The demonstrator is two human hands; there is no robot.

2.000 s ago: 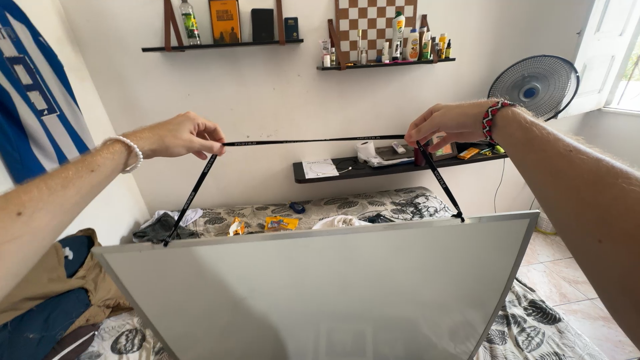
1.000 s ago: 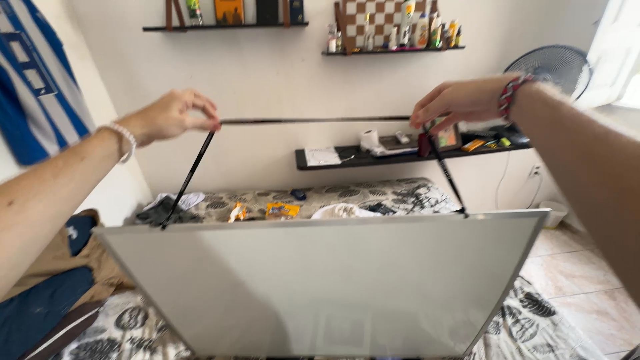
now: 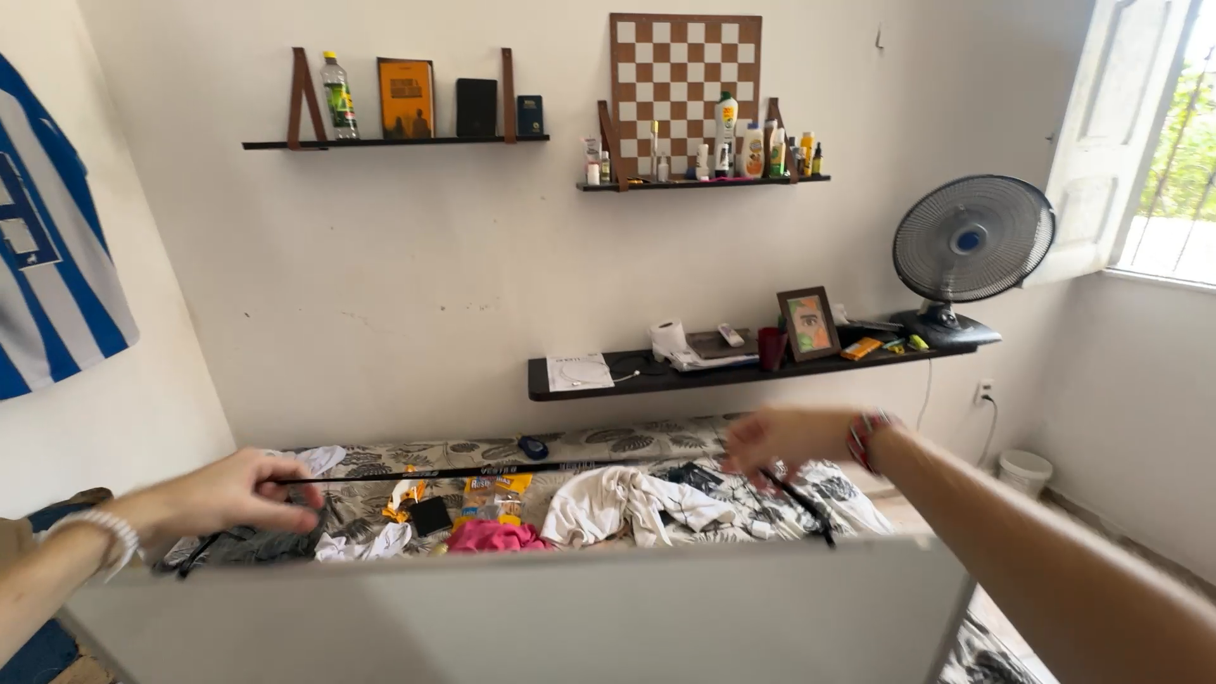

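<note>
A black lanyard-like strap [image 3: 499, 469] runs nearly straight between my hands, low above the top edge of a whitish framed board [image 3: 532, 617]. My left hand [image 3: 242, 494], with a pale beaded bracelet, has the strap at its fingers; thumb and fingertips are somewhat apart. Blurred by motion, my right hand [image 3: 784, 442] has the strap's other bend at its fingers, below a red patterned bracelet [image 3: 869, 439]. From the hands the strap slopes down to the board's top edge near both corners. The board's lower part is out of view.
Beyond the board, a leaf-patterned bed [image 3: 655, 440] holds a white cloth [image 3: 617, 503], a pink cloth [image 3: 499, 537] and orange packets [image 3: 494, 489]. A black wall shelf [image 3: 655, 383] carries papers, a picture frame [image 3: 809, 323] and a fan [image 3: 974, 237]. Two smaller shelves hang higher.
Both hands have come down with the strap, from well above the board to just above its top edge. The strap's sides slope more flatly. The view has shifted.
</note>
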